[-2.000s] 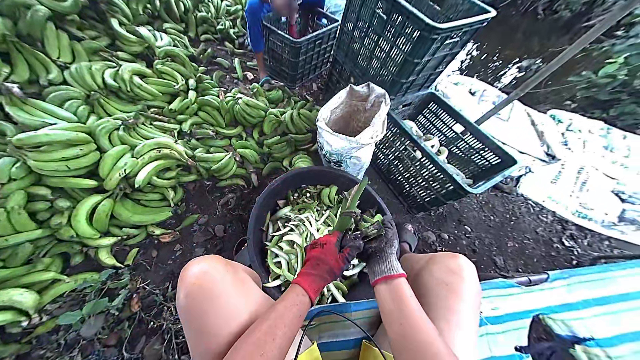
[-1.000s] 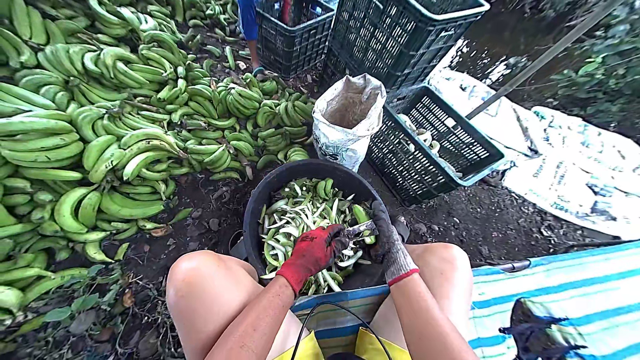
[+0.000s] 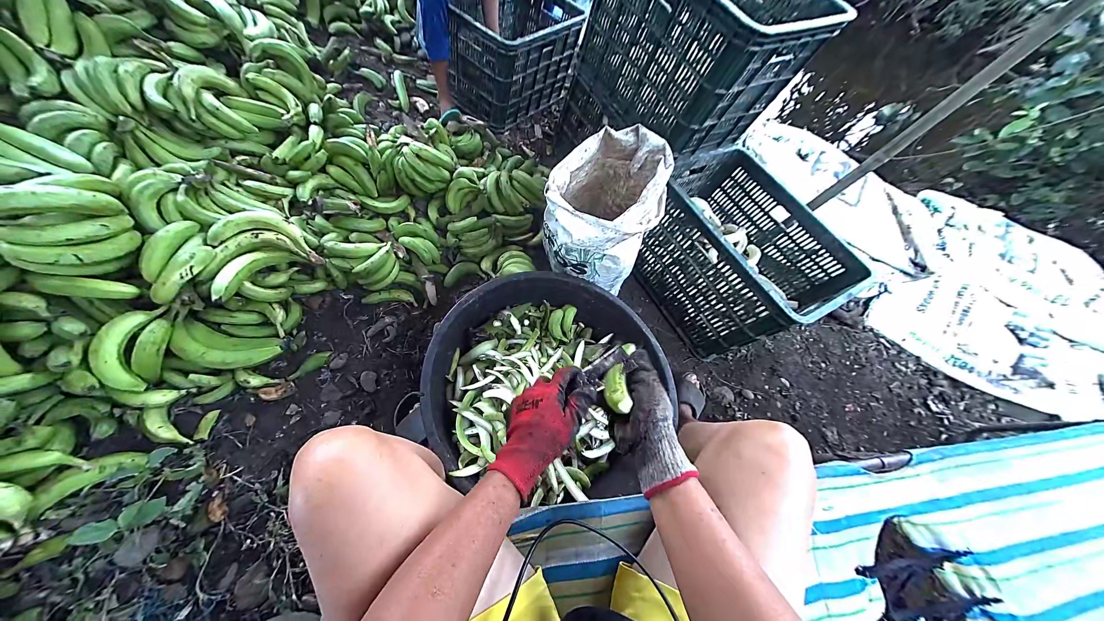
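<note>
My left hand (image 3: 545, 424), in a red work glove, is closed on a knife (image 3: 606, 362) whose blade points at the fruit in my other hand. In a dirty grey knitted glove with a red cuff, my right hand (image 3: 649, 421) grips a green plantain (image 3: 617, 389). Both hands are over a round black tub (image 3: 438, 371), between my knees. Green and whitish peel strips (image 3: 492, 392) fill much of the tub, with some green fruit at its far side. My gloved fingers hide part of the knife handle and of the plantain.
Green plantain bunches (image 3: 250, 250) cover the ground at left. Beyond the tub stand a white woven sack (image 3: 595, 246) and a dark green crate (image 3: 724, 302) holding peeled fruit. Stacked crates (image 3: 673, 78) and a person's leg (image 3: 440, 73) are farther back. Striped sheeting (image 3: 1018, 492) lies at right.
Two seconds ago my hands held a longer green piece upright over the tub. Now the knife and the plantain are low over the peels, and my hands are a little farther apart.
</note>
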